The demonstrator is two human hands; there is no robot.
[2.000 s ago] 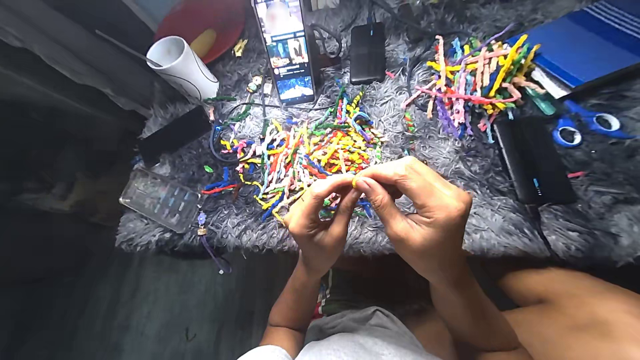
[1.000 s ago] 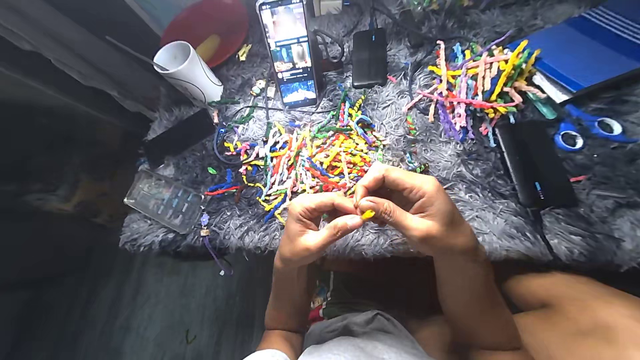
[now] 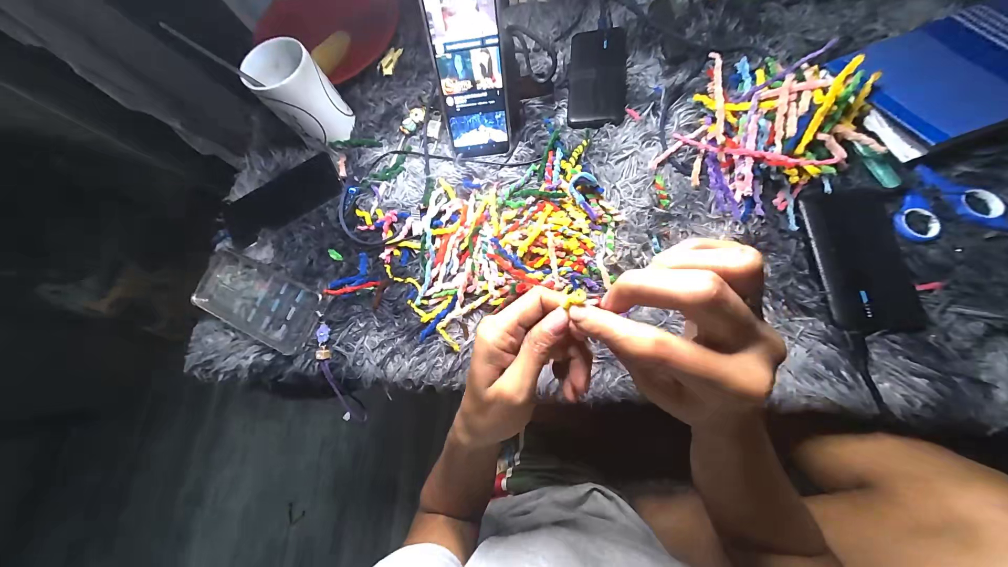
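Observation:
My left hand (image 3: 516, 362) pinches a small yellow fuzzy piece (image 3: 573, 299), perhaps chenille yarn, between thumb and index finger. My right hand (image 3: 693, 331) meets it from the right, with its thumb at the piece and its index finger just above. Right behind both hands lies a pile of many-coloured fuzzy strands (image 3: 472, 244), partly covered by the fingers. A looser heap of longer fuzzy strands (image 3: 776, 126) rests at the upper right.
Grey shaggy cloth (image 3: 394, 346) covers the surface. Around the piles are an upright smartphone (image 3: 472, 87), power banks (image 3: 597, 79), a white cup (image 3: 303, 90), a red plate (image 3: 354, 31), a dark phone (image 3: 283, 197), a clear case (image 3: 256, 303), blue-handled scissors (image 3: 917, 224) and a blue folder (image 3: 945, 79).
The fingers have shifted around the small yellow piece. My right index finger has lifted and spread away from the thumb, while my left hand keeps its pinch.

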